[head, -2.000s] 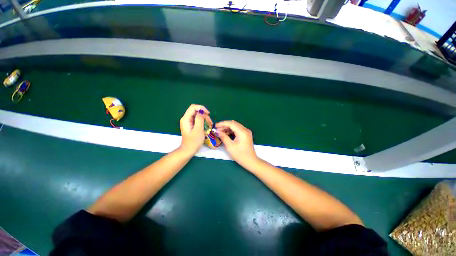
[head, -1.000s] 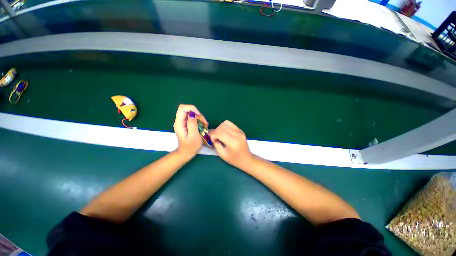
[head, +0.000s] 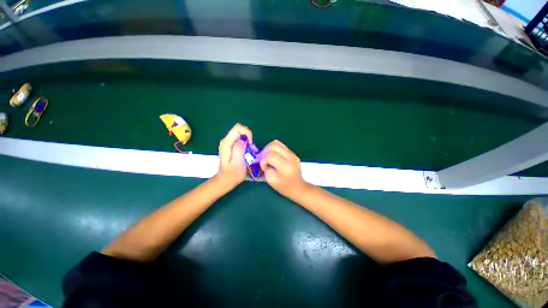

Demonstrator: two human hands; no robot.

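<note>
My left hand (head: 233, 153) grips a small opened housing half (head: 253, 165) with blue-purple contents and a yellow-orange edge, just over the white rail. My right hand (head: 282, 168) touches the same piece from the right, its fingertips at the contents. The fingers hide much of the piece, and whether the right fingers hold a small part cannot be told. A yellow car body shell (head: 179, 129) lies on the green belt left of my hands, with a red wire at its lower edge.
More yellow pieces (head: 21, 95) and an opened piece with blue inside (head: 36, 112) lie on the belt at far left. The white rail (head: 360, 177) runs across the view. A grey post (head: 499, 159) and a clear bag of gold-tan parts (head: 517, 252) are at right.
The shell on the belt has moved right, closer to my left hand. Another yellow piece now shows at the far left edge. My hands stay at the rail, fingers shifted slightly on the piece.
</note>
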